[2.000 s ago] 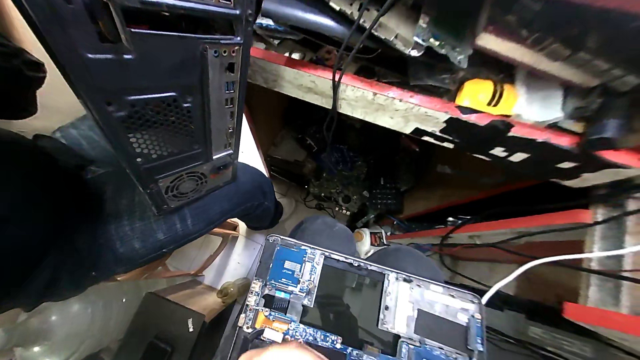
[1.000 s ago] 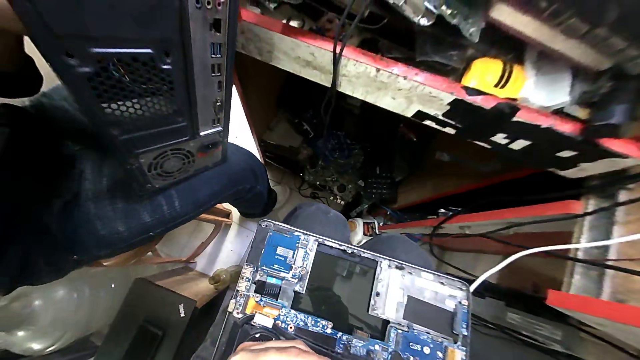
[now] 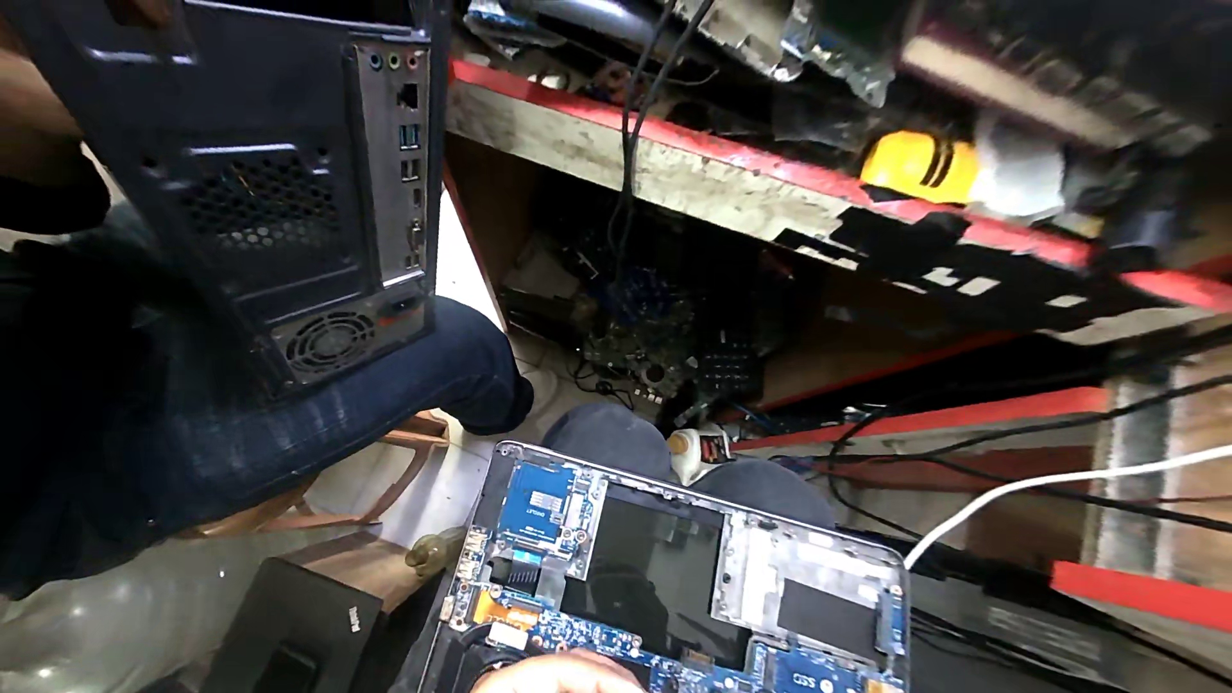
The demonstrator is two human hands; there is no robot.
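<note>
An opened laptop base (image 3: 654, 568) lies over my knees, its blue circuit boards, orange ribbon cable and black battery bay exposed. One bare hand (image 3: 558, 672) shows only in part at the bottom edge, over the board beside the round black fan. Its fingertips are cut off by the frame, so whether it grips anything, and whether it is my left or my right hand, cannot be told. My other hand is out of view. A white cable (image 3: 1068, 489) runs from the right edge to the laptop's right corner.
At the left, another person's hand (image 3: 38, 125) is by a black computer tower (image 3: 260, 192) resting on their jeans-clad leg (image 3: 385, 385). A cluttered red-edged workbench (image 3: 693, 159) crosses the upper right. Below it are loose boards (image 3: 645, 337), a white bottle (image 3: 693, 452) and black cables. A dark box (image 3: 279, 626) stands lower left.
The tower shifted left in the view, then back right. The bare hand stays at the bottom edge over the laptop base. The view itself moves slightly.
</note>
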